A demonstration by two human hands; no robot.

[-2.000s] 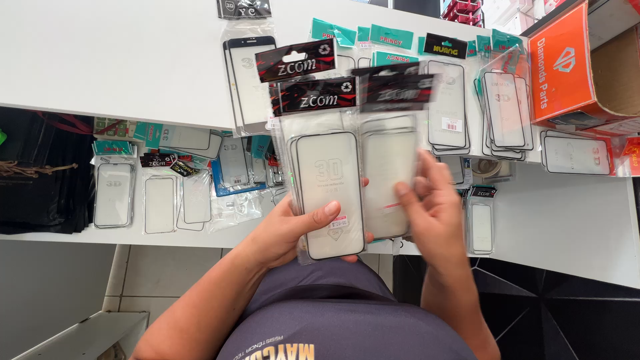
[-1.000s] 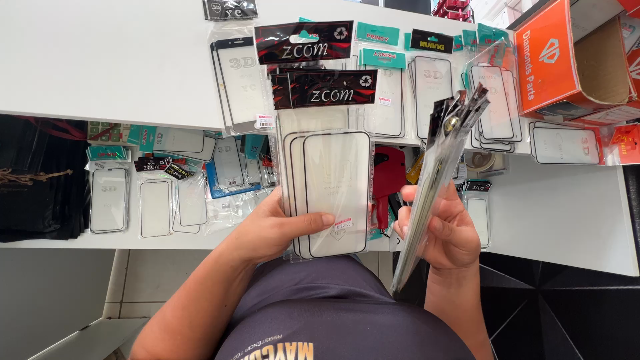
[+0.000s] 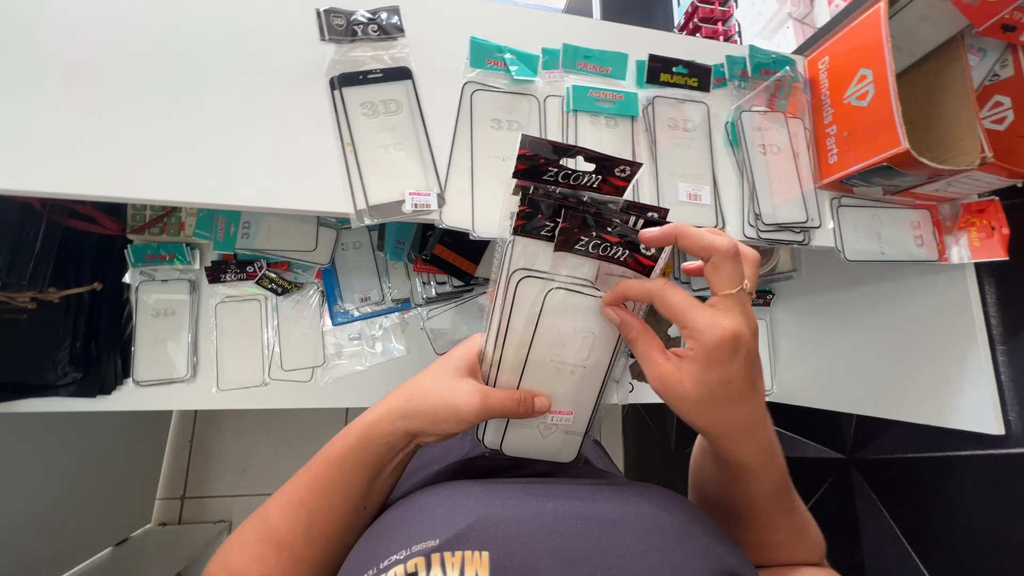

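My left hand grips a stack of phone screen protectors in clear plastic packets, its thumb across the lower part of the front one. The packets have black and red header cards marked Zcom and are fanned slightly. My right hand is at the upper right of the stack, thumb and index finger pinching the edge of the front packet just under its header card. The other fingers are bent by the card, and one wears a ring. The stack partly hides the packets on the white surface behind it.
Packeted screen protectors lie in rows along the raised white counter. More packets and a blue-edged one lie on the lower white shelf. An orange cardboard box is at the right, black bags at the left.
My right hand held several packets apart from the left-hand stack, edge-on one second ago; it is now at that stack, pinching the front packet. The left hand still grips its stack, now tilted.
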